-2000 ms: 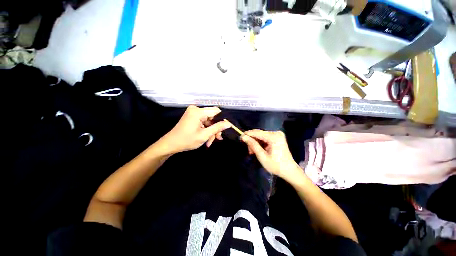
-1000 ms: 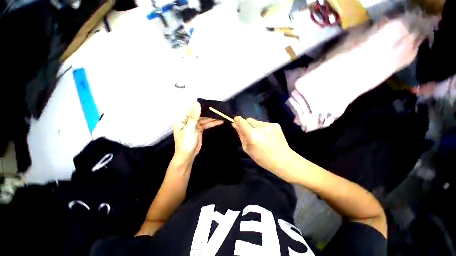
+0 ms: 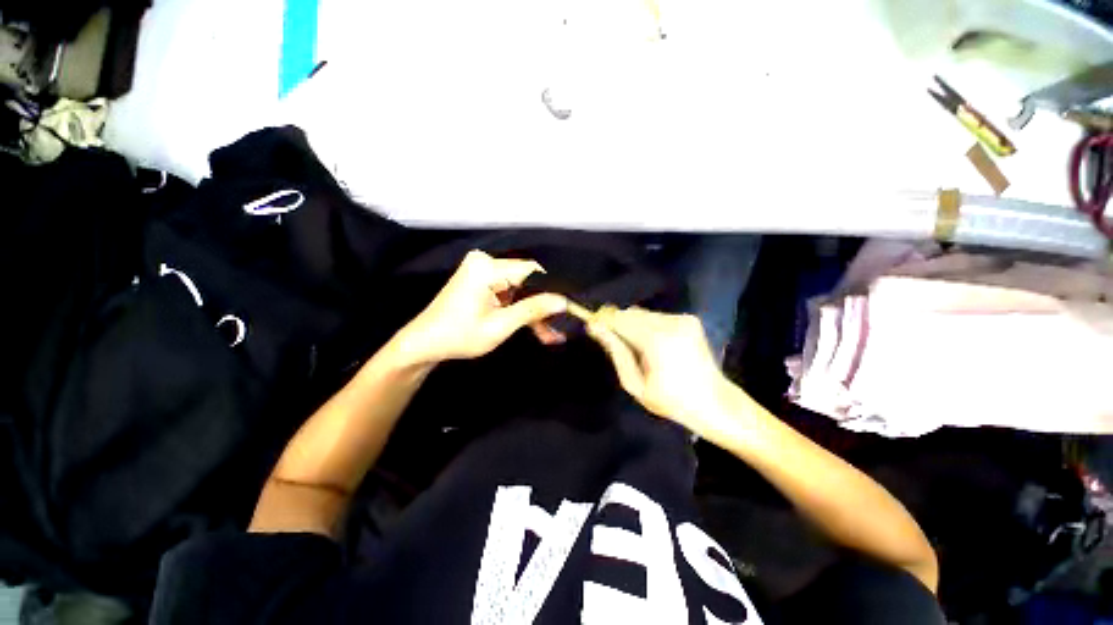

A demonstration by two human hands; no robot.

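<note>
My left hand (image 3: 488, 308) and my right hand (image 3: 647, 354) meet at the centre, over black cloth below the table's front edge. A slim pale tool (image 3: 577, 310) shows only as a short piece between my fingertips; its rear end is hidden in my right fingers. My left fingers are bent around the dark cloth at the tool's tip. The black garment (image 3: 549, 263) blends into the dark lap and shirt, so its outline is hard to tell.
Black garments with white loops (image 3: 273, 203) are heaped at left. On the white table (image 3: 732, 147) lie thread snips (image 3: 974, 116), dark red scissors (image 3: 1090, 171) at the right rim, a tan scrap (image 3: 987, 169) and a blue strip (image 3: 298, 46). Pale pink folded pieces (image 3: 976, 348) lie at right.
The view swung away and came back, now lower on the table. My left hand has turned from upright and open to bent fingers close against my right, and less of the tool shows.
</note>
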